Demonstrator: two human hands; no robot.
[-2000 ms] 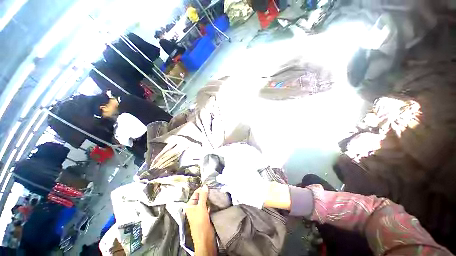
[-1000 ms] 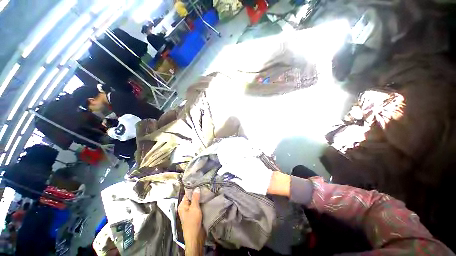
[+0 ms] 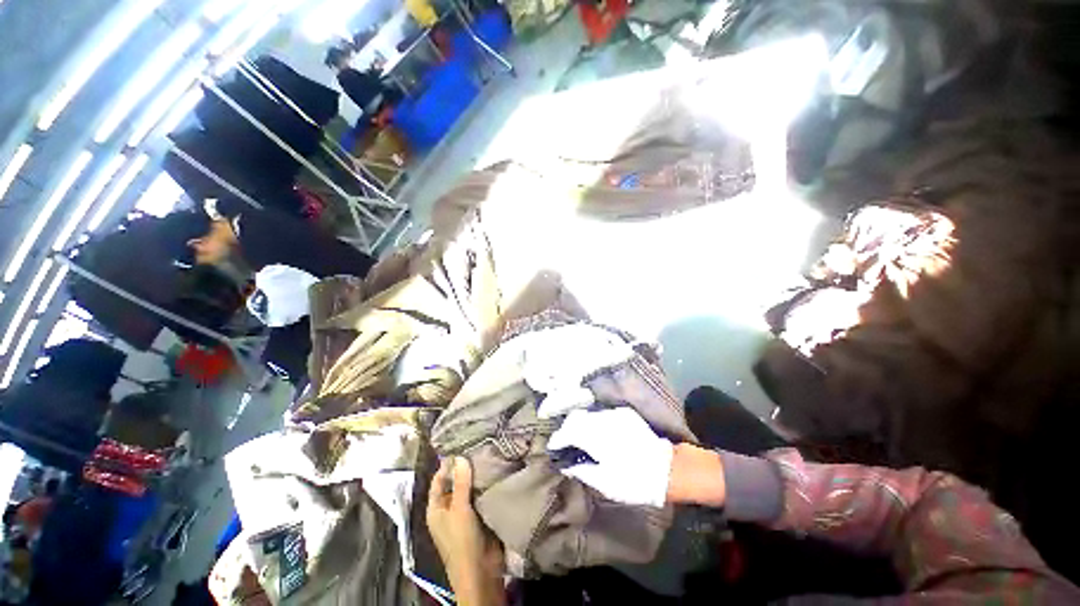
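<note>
Brown-grey trousers with stitched seams lie bunched in front of me. My left hand, bare, pinches their left edge between thumb and fingers. My right hand, in a white glove, is over the middle of the trousers. A small dark tool, perhaps snips, shows at its fingertips; its shape is unclear. A pale cloth part of the garment lies above the glove, washed out by glare.
Pale trousers with a dark printed patch and a thin white cord lie at left, olive-brown ones behind. A flat garment lies on the far side. A large brown heap is at right. A person in a white cap is beyond.
The trousers have been spread wider and show more seams. My gloved hand has moved slightly right and down off the pale part. My left hand keeps its grip on the left edge.
</note>
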